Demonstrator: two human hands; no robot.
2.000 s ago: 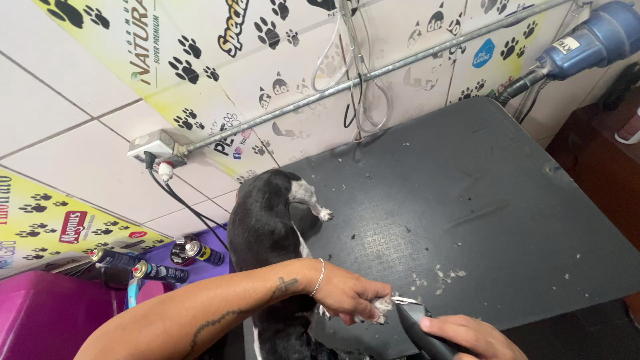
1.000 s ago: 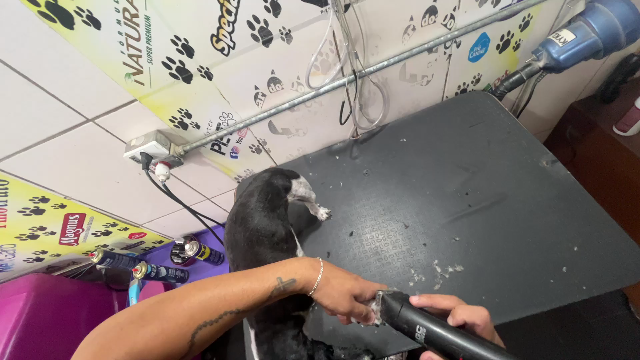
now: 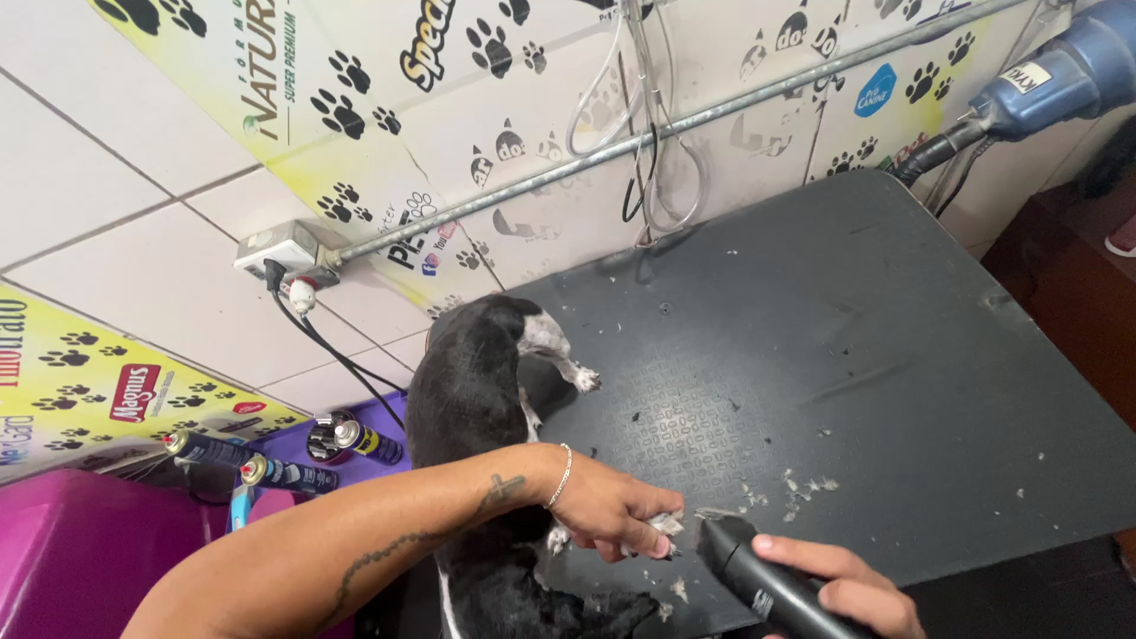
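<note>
A black and white dog lies along the left side of a black grooming table, its head end toward the bottom of the view. My left hand reaches over the dog, its fingers closed around a white paw. Black hair clippers are held in my right hand, at the lower right. The blade end points at the paw, with a small gap between them. Tufts of clipped white hair lie on the table near both hands.
Against the tiled wall run a metal conduit and hanging cables. A power outlet box has plugs in it. Spray cans stand on a purple surface at the left, beside a magenta container. A blue dryer is at the upper right.
The clippers have moved off the paw, leaving a gap, and are turned differently in my right hand. My left hand still holds the paw.
</note>
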